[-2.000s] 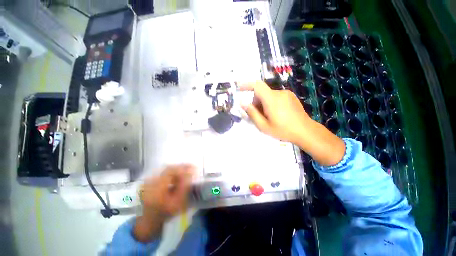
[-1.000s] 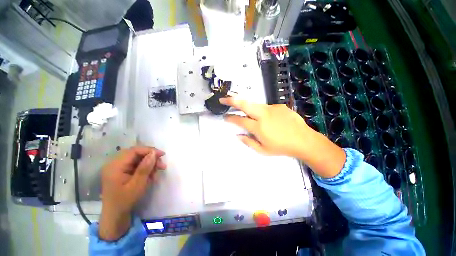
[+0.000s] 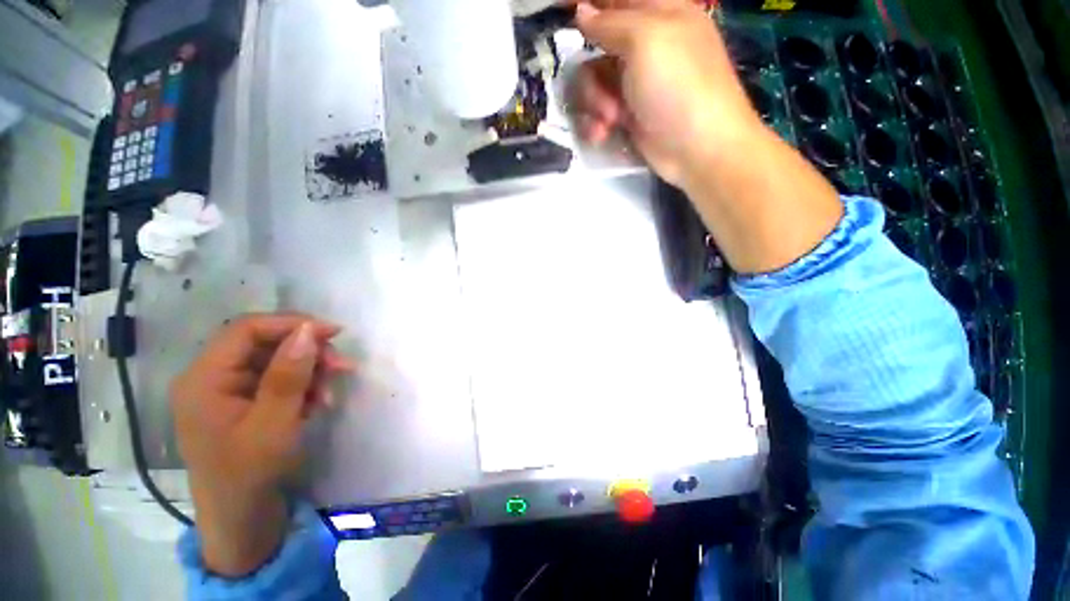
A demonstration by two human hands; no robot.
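Observation:
The black-and-gold fixture [image 3: 520, 115] stands on a light metal plate [image 3: 432, 164] at the top middle, partly behind the white machine head [image 3: 461, 47]. A black part [image 3: 519, 157] sits at its front, tilted. My right hand [image 3: 657, 82] is raised just right of the fixture and head, its fingers bent and slightly blurred; I cannot tell whether it holds anything. My left hand [image 3: 252, 405] hovers over the machine's left front, thumb and index finger near each other, with no object visible in it.
A teach pendant [image 3: 158, 100] and crumpled wipe [image 3: 176, 228] lie at left, with a cable below. Small black specks [image 3: 349, 167] lie left of the plate. Blister tray [image 3: 874, 129] is at right. Front panel has a green-lit button [image 3: 516, 506] and red emergency stop [image 3: 635, 506].
My right hand has moved up and away from the black part to beside the machine head. The head now stands in front of the fixture. My left hand has barely moved; the view has shifted.

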